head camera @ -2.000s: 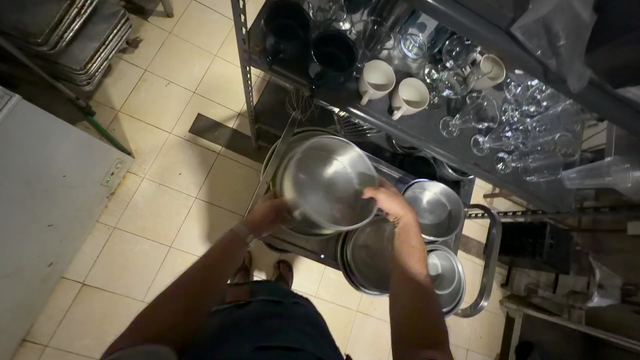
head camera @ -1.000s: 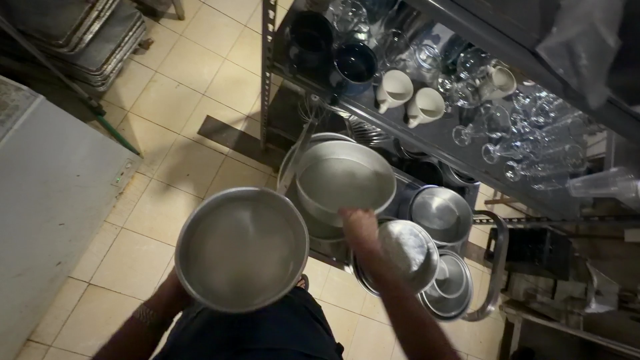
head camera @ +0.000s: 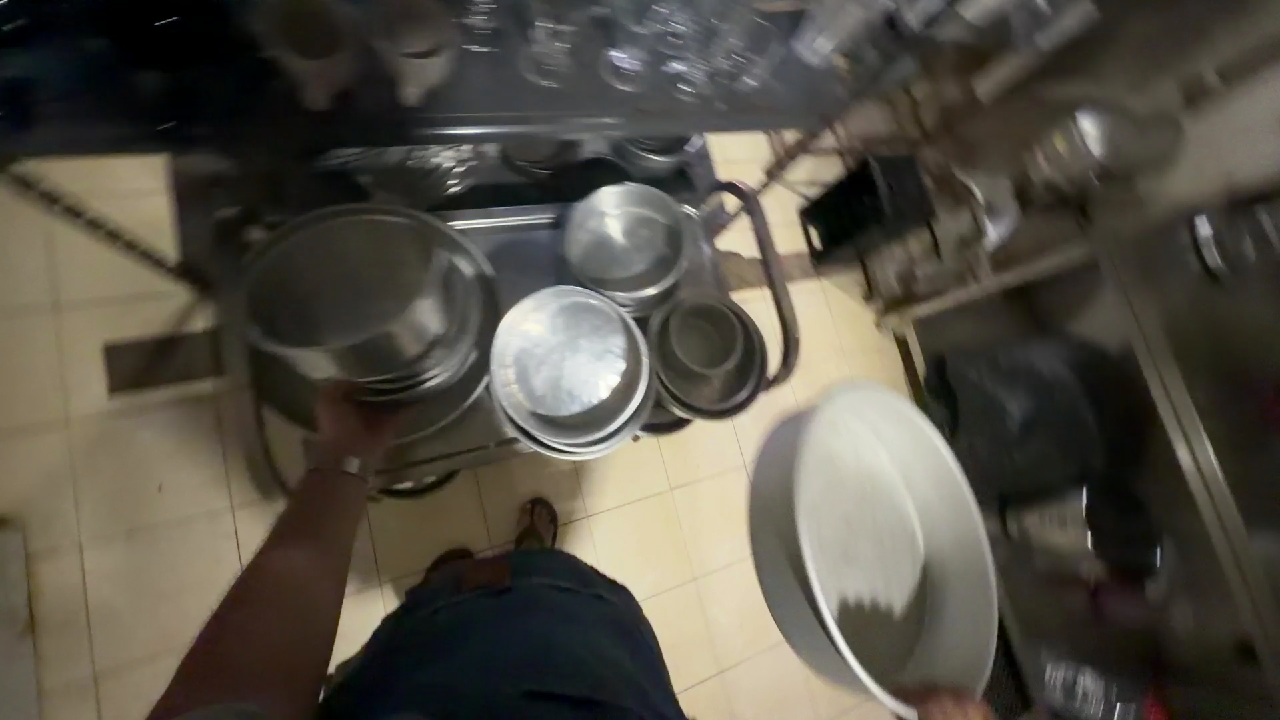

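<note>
A large round metal pan (head camera: 870, 540) is tilted at the lower right, with my right hand (head camera: 945, 705) gripping its near rim; only some fingers show at the frame's bottom edge. At the left, my left hand (head camera: 360, 420) is at the near side of the stacked large metal pans (head camera: 350, 290) on a metal cart (head camera: 510, 240); its fingers are blurred and partly hidden by the pans. Beside that stack, on the cart, are shallow round metal pans (head camera: 570, 370), a stack of smaller round pans (head camera: 625, 245) and nested dark pans (head camera: 705, 350).
Above the cart runs a dark shelf (head camera: 500, 115) with pale mugs (head camera: 415, 50) and several glasses (head camera: 625, 60). The cart's curved handle (head camera: 775, 280) juts out to its right. A black crate (head camera: 870, 210) and a steel counter edge (head camera: 1180, 430) are on the right. Tiled floor (head camera: 640, 510) lies below.
A large pan held at the lower left one second ago is no longer there; a similar pan is now in my right hand at the right. My left hand is now at the cart's stack. The view has swung right.
</note>
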